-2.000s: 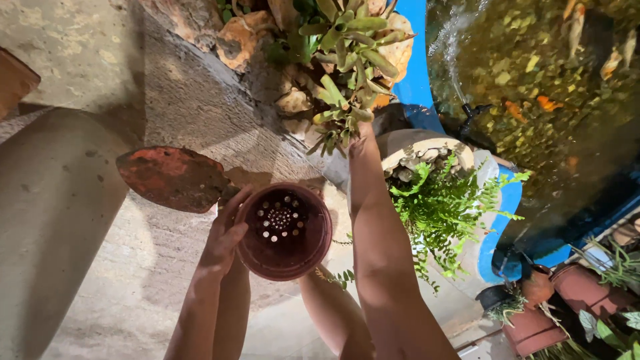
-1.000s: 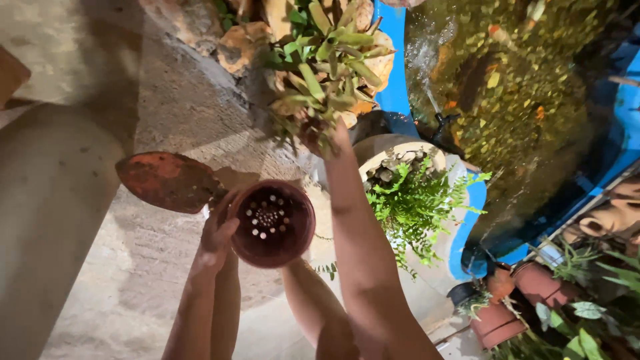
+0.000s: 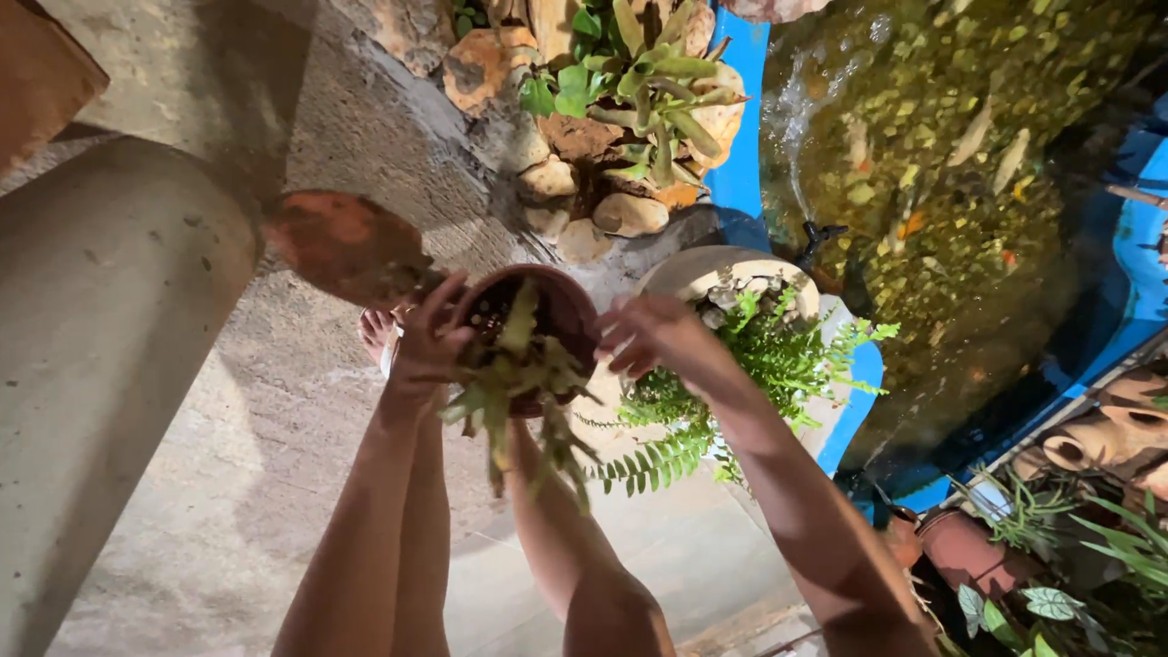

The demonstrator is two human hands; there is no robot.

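My left hand holds a brown plastic plant pot by its left rim, together with a rusty trowel whose blade points up and left; its handle is hidden. A clump of succulent plant lies over the pot's mouth and hangs past its near rim, blurred. Just right of the pot, my right hand has its fingers spread a little, with nothing seen in them. More of the succulent grows among the stones above.
A potted fern stands in a round concrete planter right of my right hand. Beyond the blue pond edge fish swim. A thick concrete pillar rises at left. Terracotta pots and leafy plants are at lower right.
My right hand has come down from the succulent among the stones to beside the pot. A clump of succulent now lies over the pot's mouth, where only holes showed before.
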